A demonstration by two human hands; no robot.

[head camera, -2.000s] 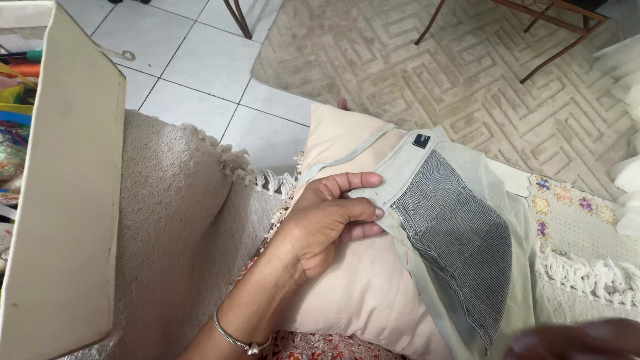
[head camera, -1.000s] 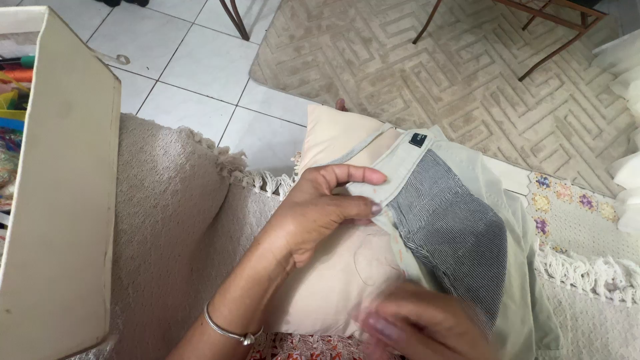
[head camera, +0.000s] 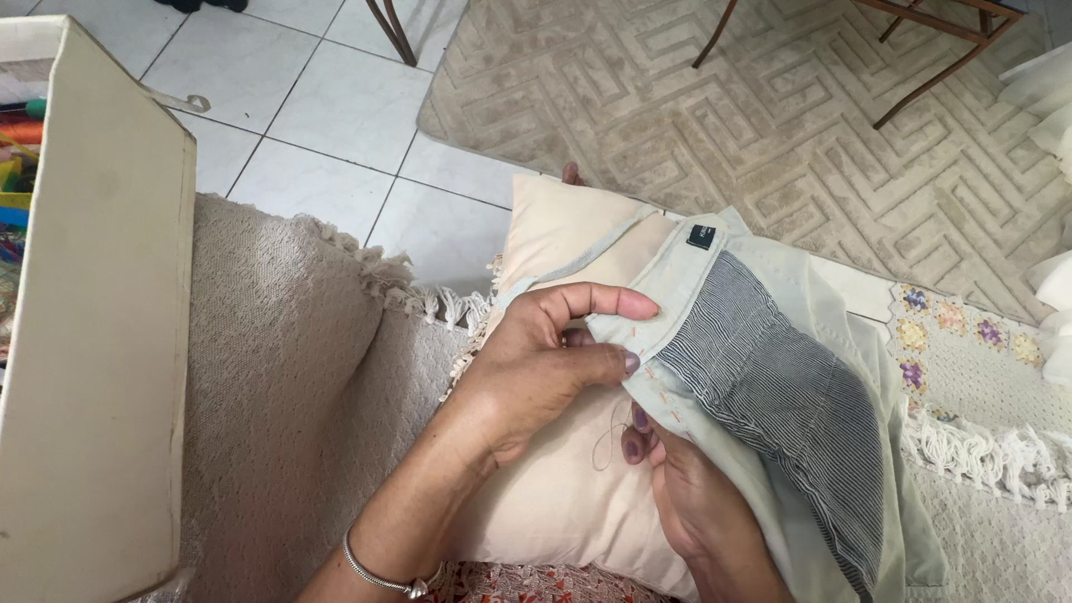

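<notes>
A pale green garment (head camera: 804, 276) with striped dark lining (head camera: 779, 377) and a small black label (head camera: 701, 237) lies over a cream pillow (head camera: 536, 519). My left hand (head camera: 544, 368) pinches its waistband edge between thumb and fingers. Orange stitches run along the fabric edge just below my left thumb. My right hand (head camera: 687, 477) is under that edge, fingertips bent together at the fabric, beside a thin loop of thread (head camera: 605, 444). Whether a needle is between its fingers cannot be seen.
An open white box (head camera: 100, 335) with colourful sewing supplies stands at the left. A fringed woven cover (head camera: 268, 402) lies under the pillow. Beyond are floor tiles (head camera: 327, 109), a patterned rug (head camera: 603, 100) and brown metal furniture legs (head camera: 930, 75). A crocheted flower piece (head camera: 963, 352) lies at the right.
My right hand has come in from the lower right to the garment's edge below my left hand. My left hand keeps its pinch on the waistband.
</notes>
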